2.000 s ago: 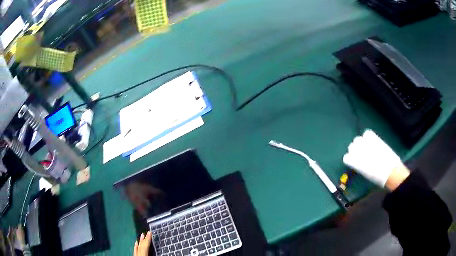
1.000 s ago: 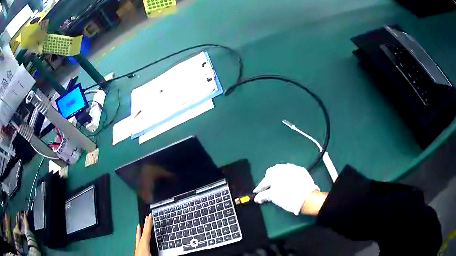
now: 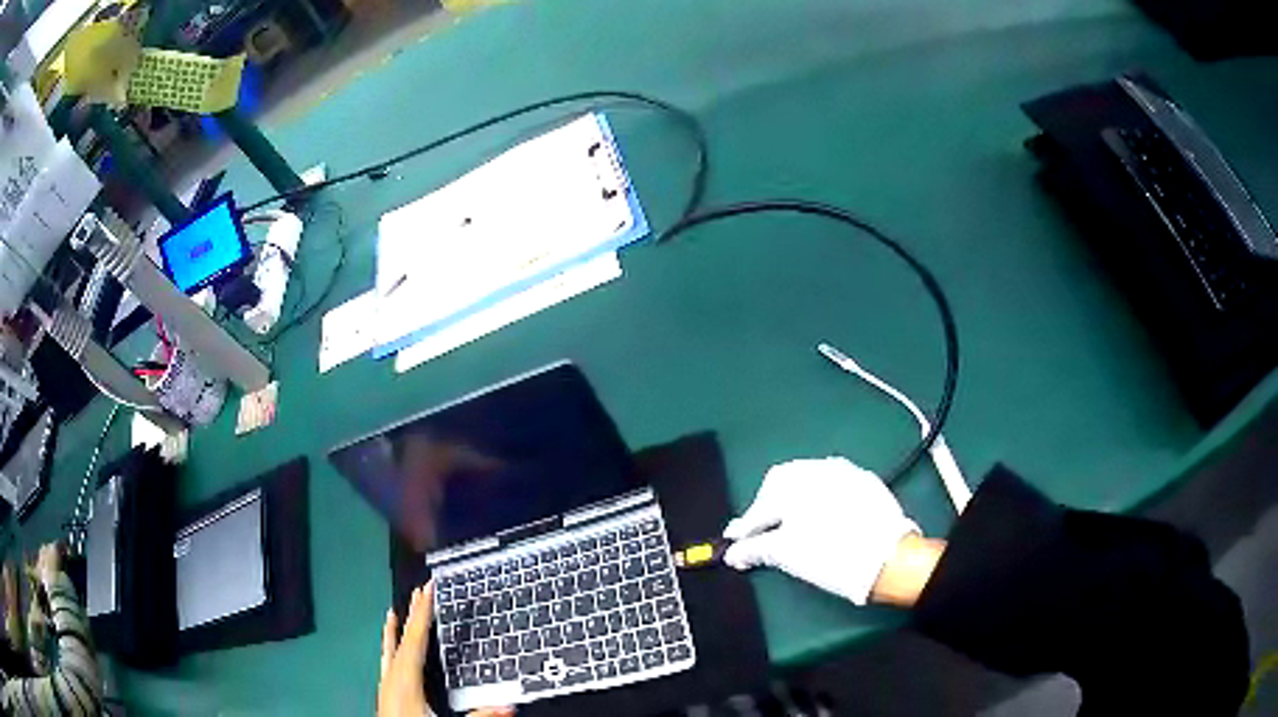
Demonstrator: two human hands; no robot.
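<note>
The open mini laptop (image 3: 561, 609) lies on a black foam mat (image 3: 729, 616). Its touchscreen (image 3: 519, 455) is dark, with a blurred reflection. My left hand (image 3: 407, 658), bare and cut off by the bottom edge, rests at the laptop's left side, its fingers along the edge. My right hand (image 3: 827, 525), in a white glove, pinches the black end of the test cable (image 3: 946, 329). The cable's yellow-marked plug (image 3: 698, 555) is at the laptop's right side; whether it is fully inserted I cannot tell. The white adapter lead (image 3: 876, 385) lies right of the laptop, partly hidden by my sleeve.
A clipboard with forms (image 3: 505, 231) lies behind the laptop. Stacked laptops (image 3: 1177, 224) are at the right. Closed laptops (image 3: 222, 560) on mats, a pen cup (image 3: 189, 385) and a small lit monitor (image 3: 206, 248) are at left. Another person's arm (image 3: 59, 630) shows at the lower left.
My right hand has moved left from the bench's right side to the laptop, bringing the cable plug to its right side. My left hand stays at the laptop's left edge.
</note>
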